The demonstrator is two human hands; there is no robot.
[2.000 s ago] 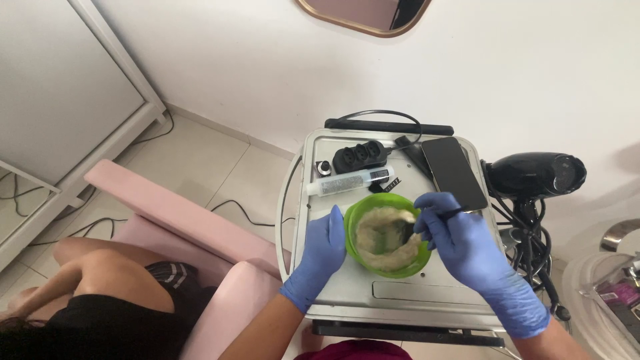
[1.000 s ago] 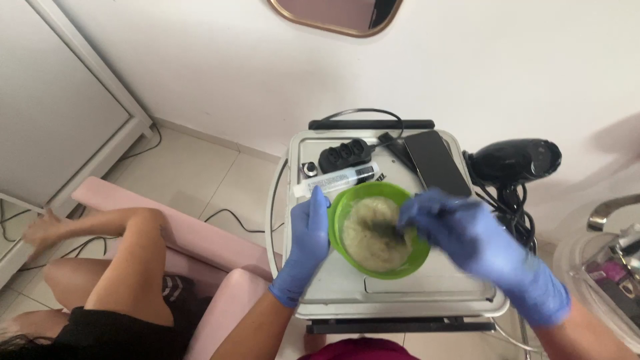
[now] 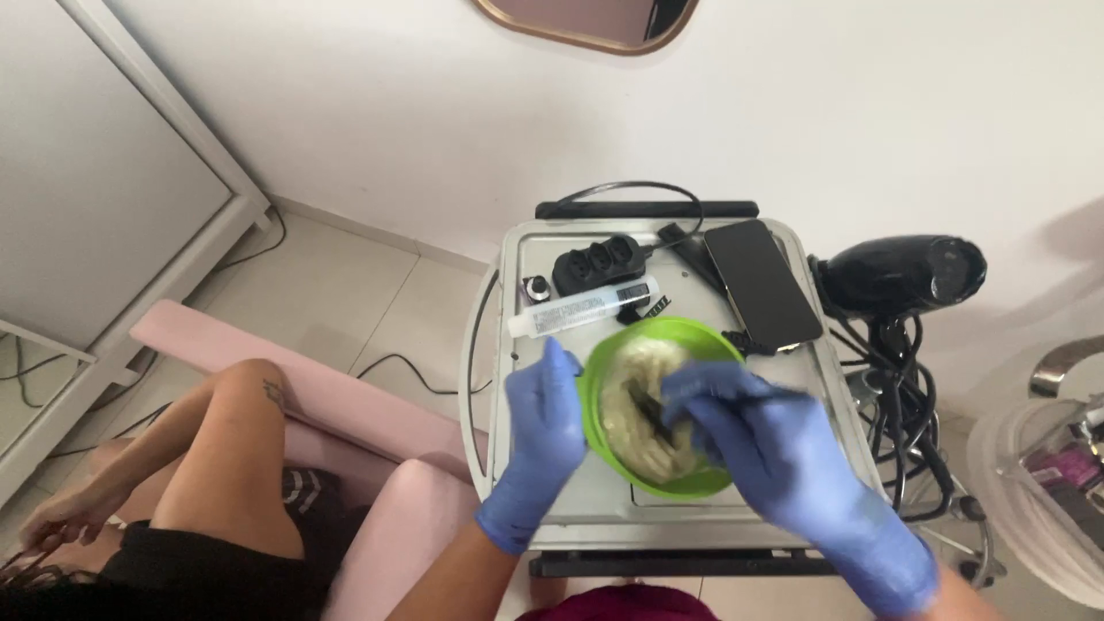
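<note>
A green plastic bowl (image 3: 595,405) with a thick, pale cream mixture (image 3: 634,423) in it is over the trolley tray. My left hand (image 3: 545,414), in a blue glove, grips the bowl by its left side. Gloved in blue too, my right hand (image 3: 759,440) is over the bowl's right side, blurred, and holds a dark tool (image 3: 649,405) whose lower end is in the mixture; its exact kind is hidden. Just behind the bowl lies a squeeze tube (image 3: 586,309) bearing writing.
The trolley tray (image 3: 535,535) also holds a black power strip (image 3: 601,263), a small bottle (image 3: 536,289) and a smartphone (image 3: 763,285). A black hair dryer (image 3: 901,276) with cords hangs at right. A person (image 3: 207,457) sits on a pink chair (image 3: 302,366) at left.
My right hand has moved the dark tool about in the mixture while my left hand stays on the bowl. The seated person's arm, stretched left one second ago, is now drawn in.
</note>
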